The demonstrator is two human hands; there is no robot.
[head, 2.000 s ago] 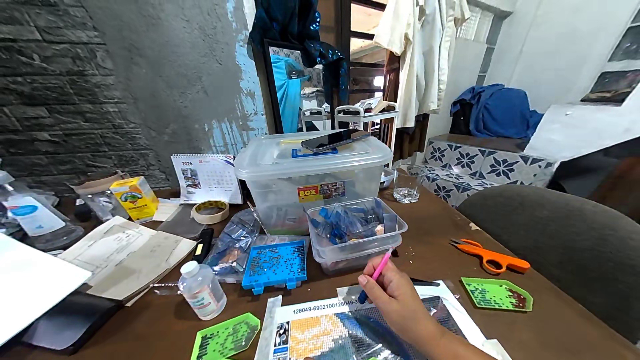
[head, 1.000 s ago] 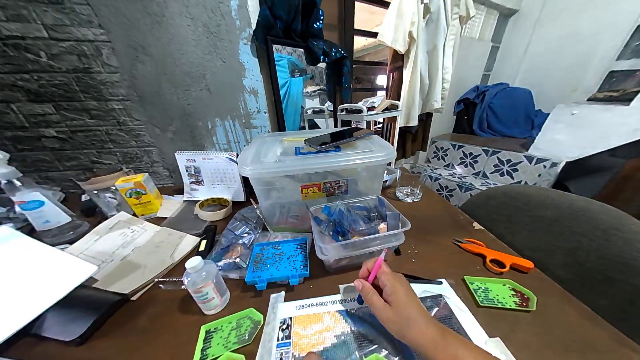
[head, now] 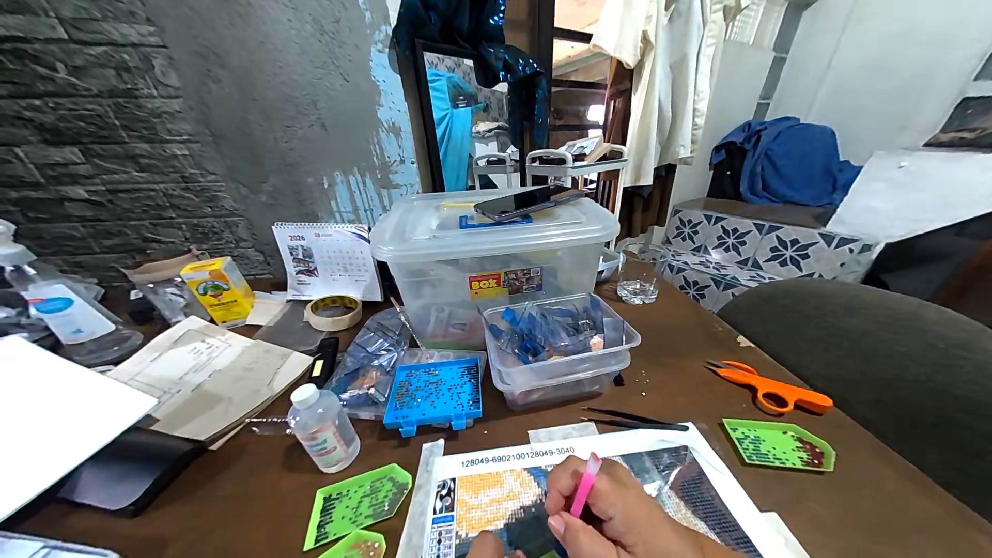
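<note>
My right hand (head: 620, 511) holds a pink pen-shaped applicator (head: 586, 485), its upper end pointing up, over the diamond painting canvas (head: 496, 500). Only fingertips of my left hand (head: 488, 545) show at the bottom edge, over the canvas; whether they hold anything is hidden. A green tray with dark beads (head: 358, 502) lies left of the canvas, with part of a second green tray (head: 356, 545) below it. Another green tray (head: 779, 445), with dark and red beads, is on the right. Black tweezers (head: 635, 420) rest at the canvas's top edge.
Behind the canvas stand a blue bead tray (head: 434, 394), a clear container of small bags (head: 562, 341) and a large lidded plastic box (head: 496, 263). A small bottle (head: 324, 430) stands at left. Orange-handled snips (head: 775, 389) lie at right, near a grey chair (head: 868, 333).
My right hand has moved down and slightly left over the canvas with the pink applicator. Fingertips of my left hand now show clearly at the bottom edge.
</note>
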